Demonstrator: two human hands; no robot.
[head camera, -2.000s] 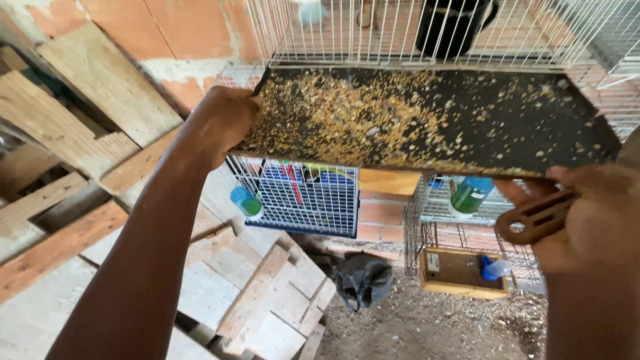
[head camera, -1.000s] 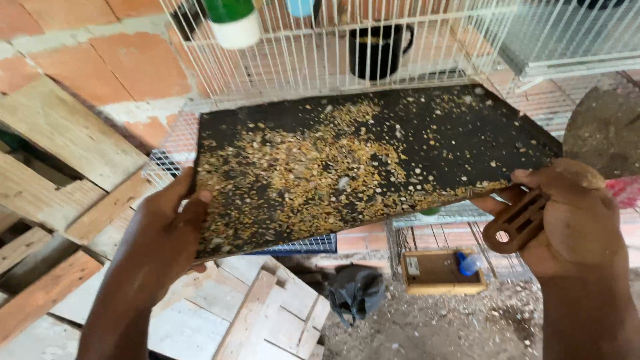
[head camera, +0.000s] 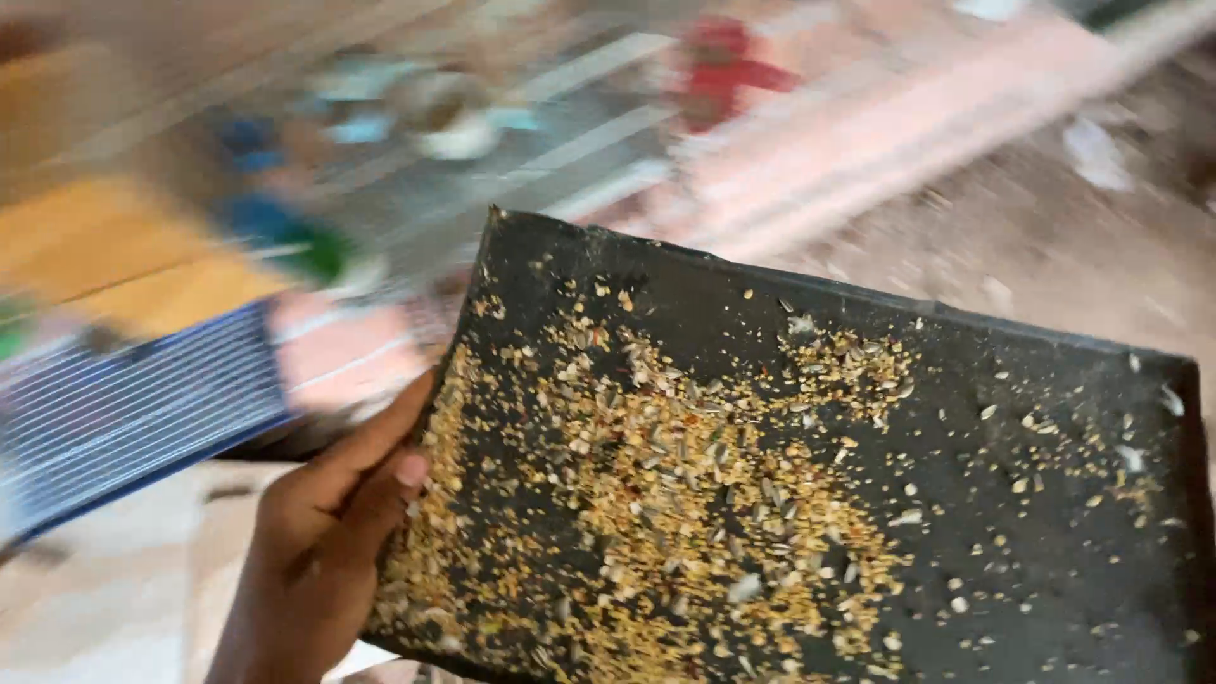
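My left hand (head camera: 328, 532) grips the left edge of a black cage tray (head camera: 950, 532), its thumb over the rim. Yellow and pale seeds and husks (head camera: 665, 475) lie scattered on the tray, thickest from its left side to the middle and sparser at the right. The tray fills the lower right of the view, slightly tilted, and its bottom edge runs partly out of the picture. My right hand is out of view.
At the left is a blue-framed wire cage (head camera: 142, 418). Behind the tray, blurred, are a yellow-orange panel (head camera: 123, 256), a red object (head camera: 727, 76) and blue and green items. Debris-strewn ground (head camera: 1045, 190) shows at the upper right.
The view has swung strongly. The tray, earlier held by both hands against the white cage, is now away from that cage and nearer to me. My right hand has left the view.
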